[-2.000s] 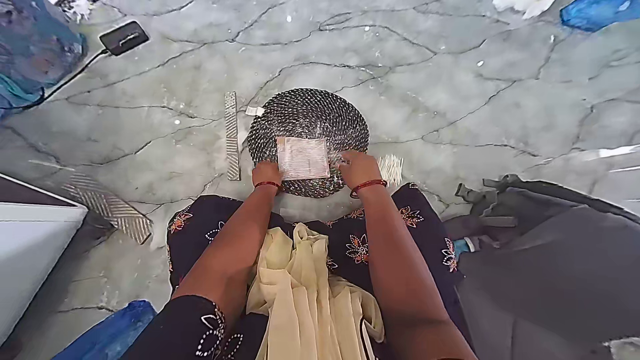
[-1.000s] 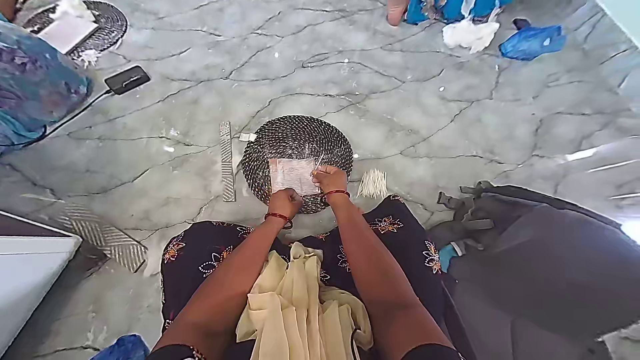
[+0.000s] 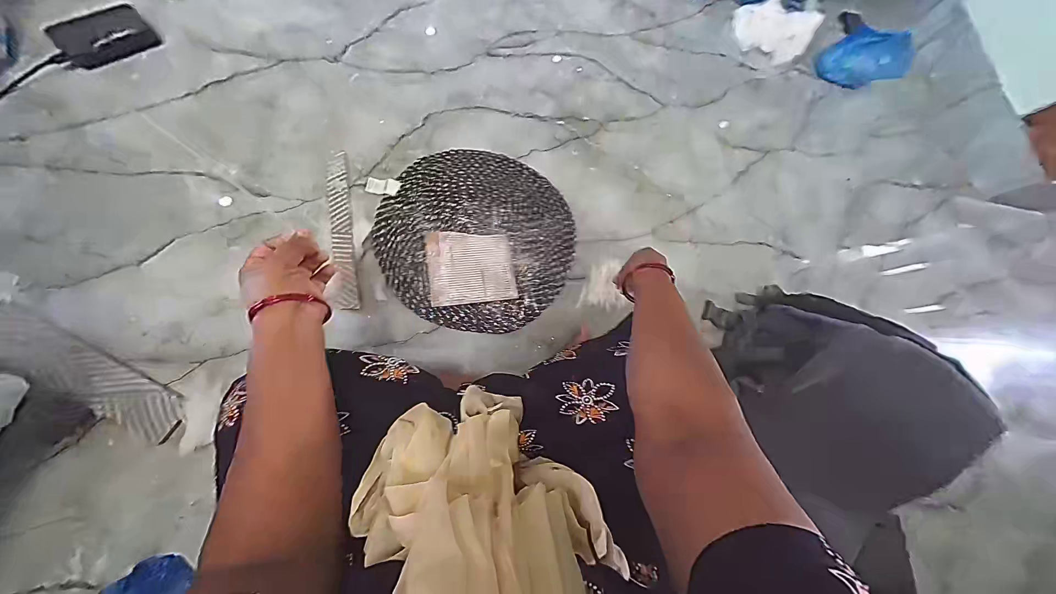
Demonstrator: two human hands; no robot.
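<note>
A round black-and-white woven mat (image 3: 487, 181) lies on the marbled floor in front of my knees. On its lower middle rests a small pinkish, finely striped square piece (image 3: 472, 269). My left hand (image 3: 287, 262) is raised left of the mat, palm up with curled fingers apart, beside a narrow striped strip (image 3: 340, 223); nothing shows in it. Right of the mat, my right hand (image 3: 643, 268) is at a bunch of thin pale sticks (image 3: 604, 285); its fingers are mostly hidden, so its grip is unclear. A small white tag (image 3: 382, 186) touches the mat's upper left edge.
A dark grey bag (image 3: 858, 396) lies at the right. A black device with a cable (image 3: 103, 35) is at the upper left, and striped material (image 3: 115, 384) at the left. Blue plastic (image 3: 865, 56) and a white crumpled thing (image 3: 775, 29) lie at the upper right.
Both hands have come away from the square piece on the mat and moved apart, the left one to the left, the right one to the pale sticks.
</note>
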